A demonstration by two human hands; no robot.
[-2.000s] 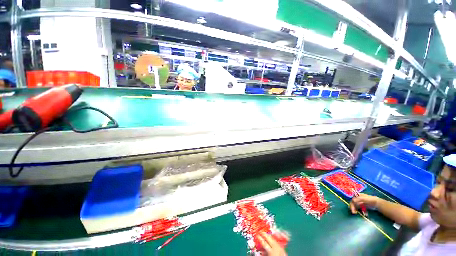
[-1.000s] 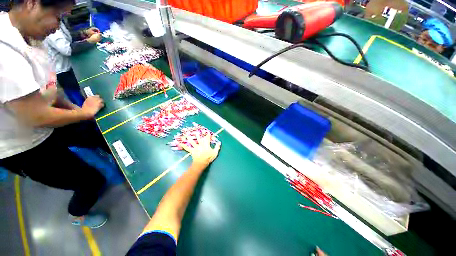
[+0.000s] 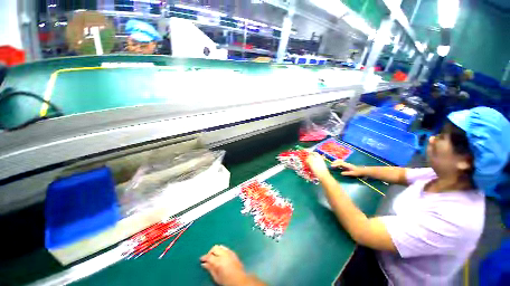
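My right hand is at the bottom centre, low over the green bench, blurred, fingers loosely bent, with nothing visible in it. It is apart from the leads. My left hand is out of the picture. A fanned pile of red wire leads with white ends lies ahead and to the right of the hand. A smaller bunch of red leads lies ahead and to the left by the bench's rail, with a single red lead beside it.
A white box behind the rail holds a clear plastic bag and a blue tray. At right a person in a blue cap reaches to another lead pile and a blue tray of red pieces. Blue crates stand behind.
The view has swung from the left back to the right. My left hand, on a far-left pile one second ago, is out of view. The neighbour's hand now reaches the pile nearer me.
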